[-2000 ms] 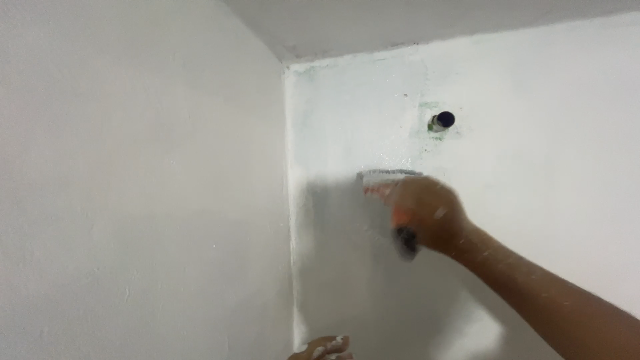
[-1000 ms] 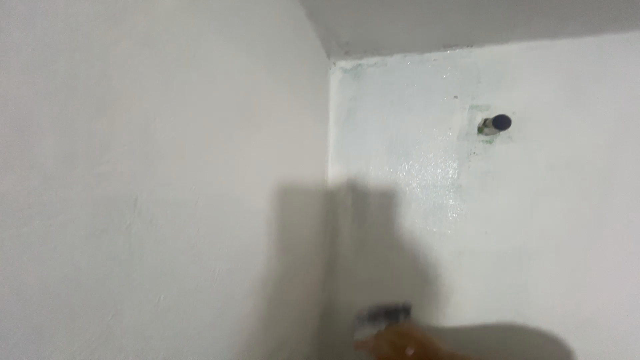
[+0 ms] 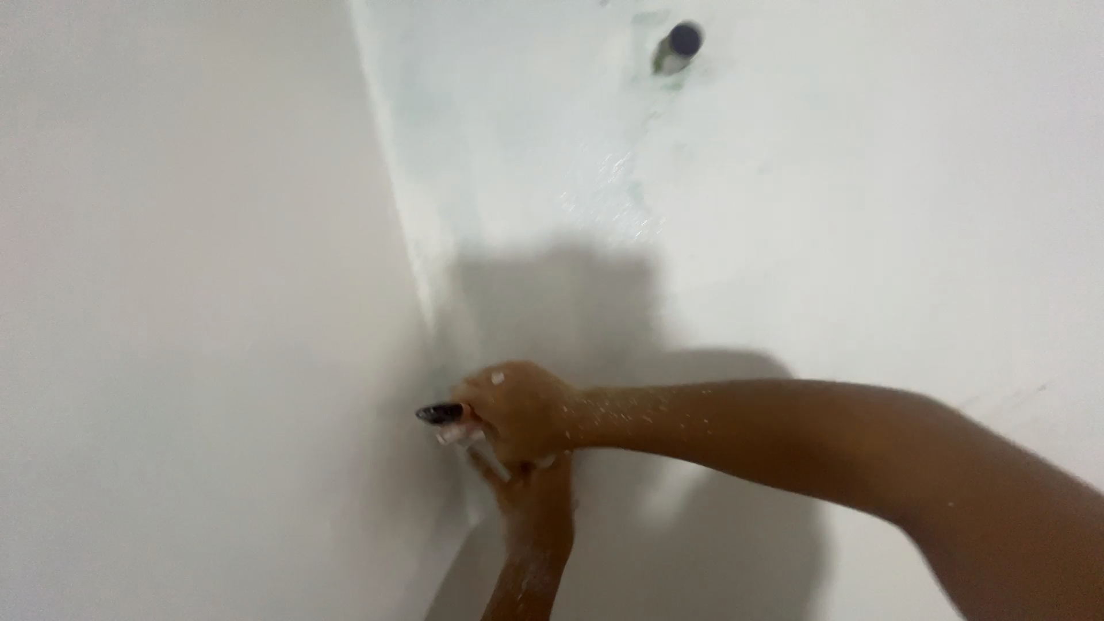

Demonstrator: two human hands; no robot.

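Observation:
Near the wall corner, my right hand [image 3: 522, 410], speckled with white, is closed around a tool with a black handle end [image 3: 442, 413]; its blade is mostly hidden, and in the earlier view it looks like a wide scraper or paintbrush. My left hand [image 3: 517, 483] is just below and partly behind the right one, fingers toward the corner. A thin pale edge shows between the two hands, and I cannot tell what the left hand holds. The right-hand wall [image 3: 862, 216] has a shiny damp-looking patch above the hands.
A short pipe stub [image 3: 681, 43] with a dark end sticks out of the right wall, with greenish marks around it. The left wall [image 3: 190, 259] meets the right wall at a white vertical corner line [image 3: 401, 207]. Shadows of the arms fall on the right wall.
My right hand has come down from below the pipe stub to beside my left hand, which now shows with its forearm. The view has shifted lower and the ceiling is out of sight.

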